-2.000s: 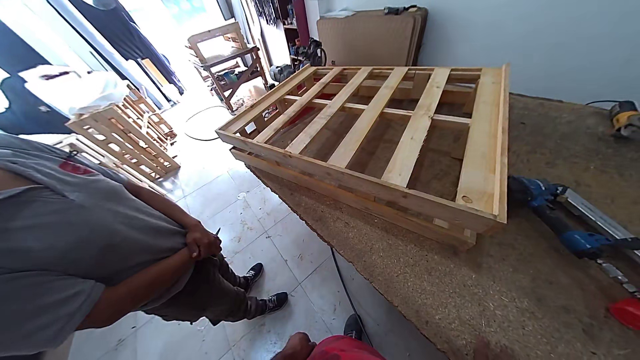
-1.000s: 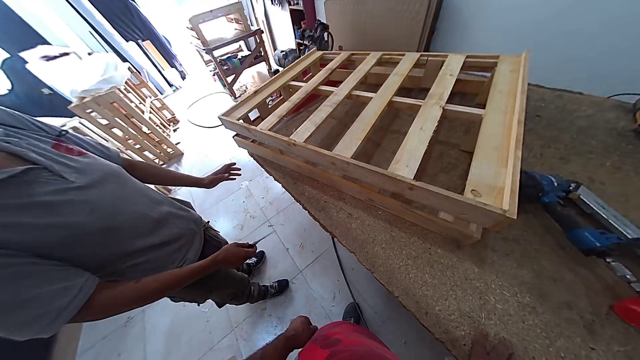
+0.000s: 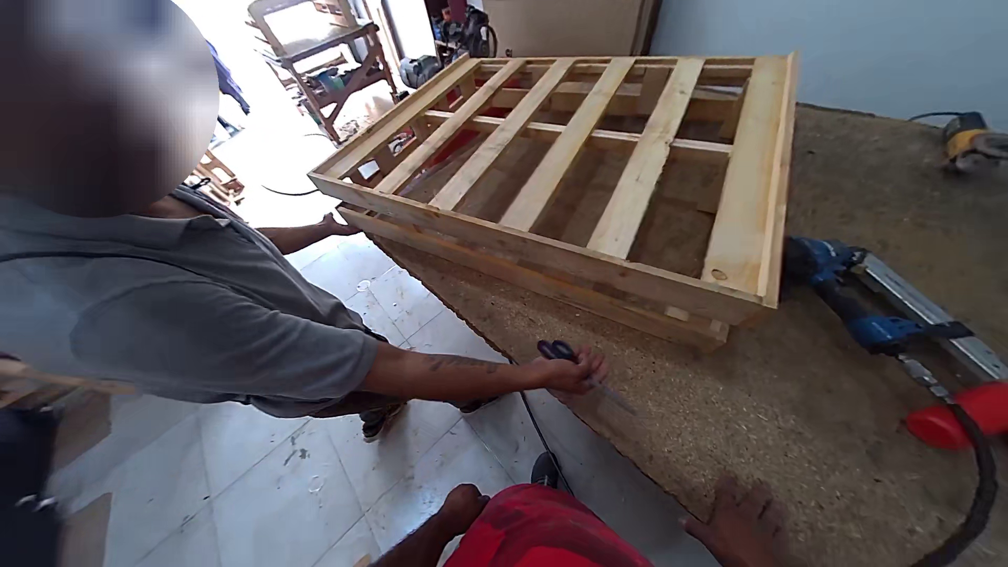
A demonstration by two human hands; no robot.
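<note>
My right hand [image 3: 740,524] rests with fingers spread on the particle-board bench top [image 3: 677,425] at the lower right, holding nothing. My left hand [image 3: 463,508] hangs beside my red shirt with its fingers curled; whether anything is inside cannot be seen. Ahead, a slatted wooden frame [image 3: 543,228] lies on a second wooden frame [image 3: 535,279] on the bench. A co-worker's hand [image 3: 571,370] holds scissors [image 3: 557,350] over the bench edge, between me and the frames. The co-worker's other hand [image 3: 337,227] is at the frames' far left corner.
A blue pneumatic nailer [image 3: 882,331] with a black hose [image 3: 980,472] lies on the right of the bench, near a red object [image 3: 945,417]. A yellow and black power tool [image 3: 972,142] is farther back. The co-worker in a grey shirt [image 3: 220,315] stands at left.
The co-worker has leaned in toward the bench; one hand has moved to the frames' corner, the other has reached out over the bench edge with the scissors. My right hand has come farther into view.
</note>
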